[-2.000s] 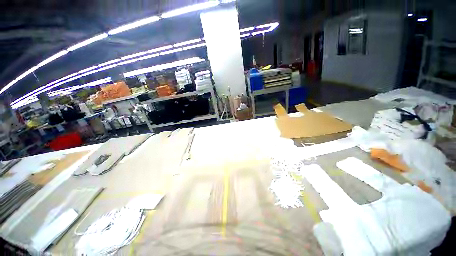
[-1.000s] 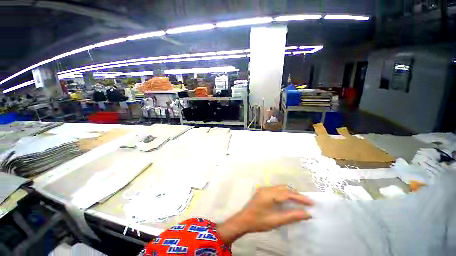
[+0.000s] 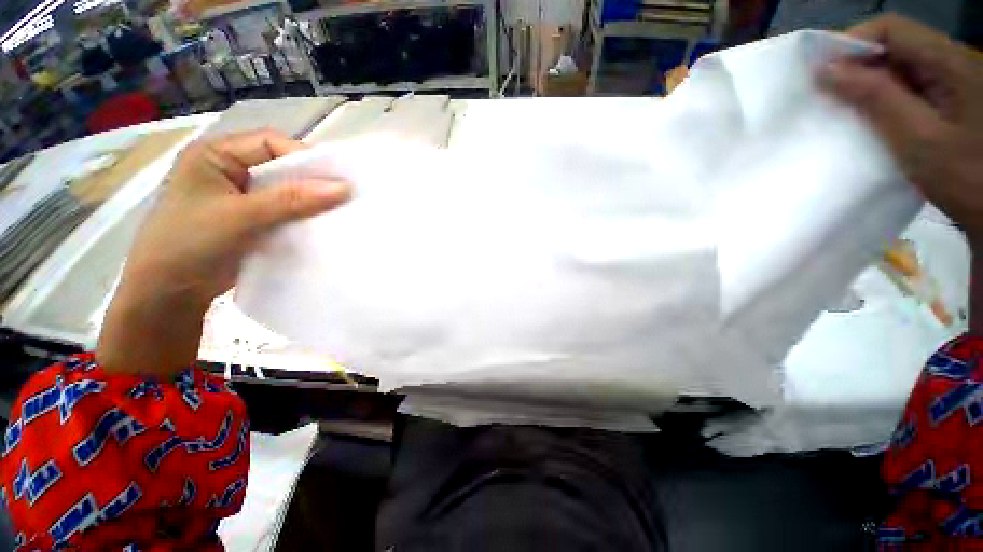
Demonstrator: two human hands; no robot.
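A wide white fabric panel (image 3: 517, 248) is stretched between my two hands above the near part of the table, its lower edge hanging by the table's front edge. My left hand (image 3: 232, 199) pinches its left end between thumb and fingers. My right hand (image 3: 900, 92) pinches its upper right corner, where the fabric is folded and creased. The panel hides the middle of the table. Part of a looped white strip bundle (image 3: 232, 334) shows below my left hand.
Grey folded layers (image 3: 49, 232) lie at the far left. White fabric (image 3: 852, 377) with orange scraps (image 3: 911, 280) lies at the right. A white stack (image 3: 270, 485) is below the table edge at left. Racks (image 3: 399, 54) stand beyond the table.
Both hands now hold the white panel up and spread; a second ago only my left hand showed, reaching towards white fabric at right. The view has tilted down.
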